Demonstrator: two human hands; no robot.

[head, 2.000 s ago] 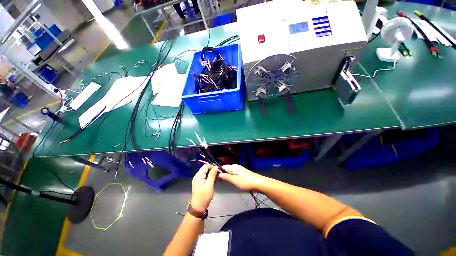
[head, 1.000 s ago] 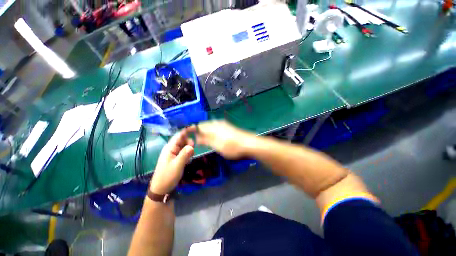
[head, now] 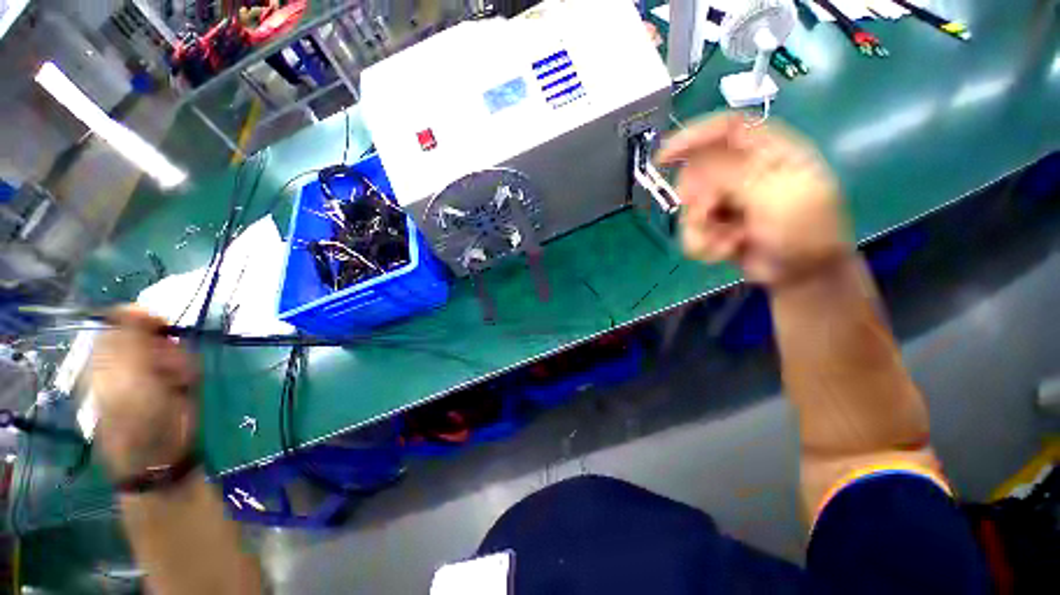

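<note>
My left hand [head: 145, 389], blurred, is at the far left and closed on a black cable [head: 262, 339]. The cable stretches right from the fist over the bench front; its far part thins out and is hard to follow. Pale ends stick out left of the fist. My right hand [head: 756, 203] is raised at the right, before the machine's right corner. It is blurred with fingers curled, and I cannot tell if it holds a strand. A blue bin [head: 370, 305] with black coils [head: 360, 238] stands between the hands.
The beige-grey coil winding machine [head: 581, 151] with its spoked winding head [head: 482, 221] stands right of the bin. A small white fan [head: 753, 52] is behind my right hand. Paper sheets [head: 253, 279] and black cables [head: 238, 221] lie on the green bench [head: 930, 151]. Blue bins are below.
My hands were together in front of the bin and have moved far apart, left hand leftward, right hand rightward and up. The cable is now stretched out from my left hand. The view has shifted.
</note>
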